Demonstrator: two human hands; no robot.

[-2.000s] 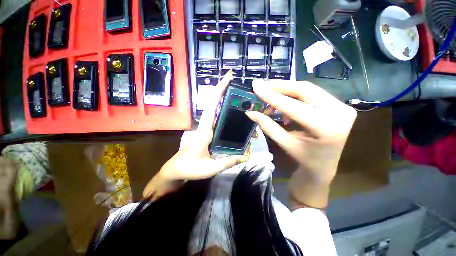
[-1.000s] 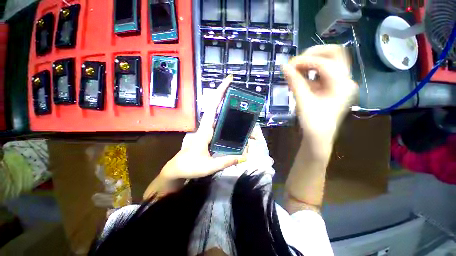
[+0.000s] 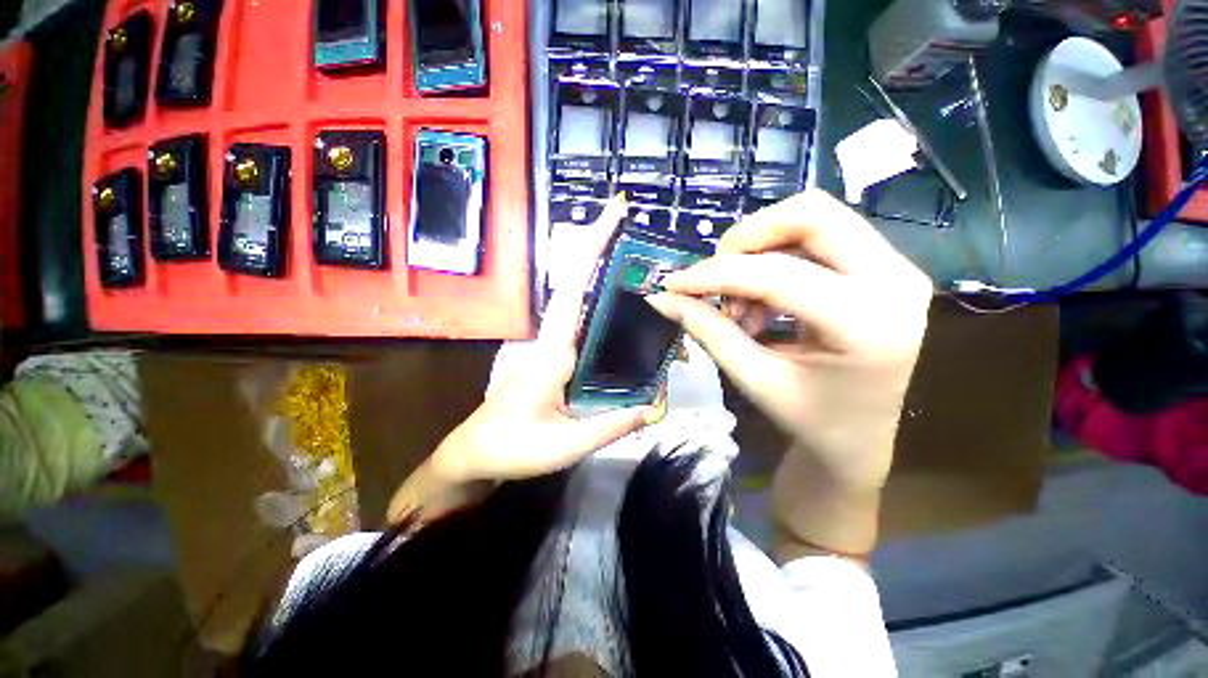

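A phone unit with a dark screen and teal-blue frame lies tilted in my left hand, face up, with my thumb and fingers around its edges. My right hand is over its upper end, thumb and index fingertips nearly together at the small round feature. The fingertips hide most of that feature, and whether they pinch a tiny piece cannot be told.
A red tray at left holds several phone units, black-backed and blue-framed, and a silver-faced unit. A blister tray is behind my hands. Tweezers, a white wipe, a bottle and a fan are at right.
My right hand moved right, away from the phone unit, near the wipe, and is now back over the unit's upper end. My left hand still holds the unit.
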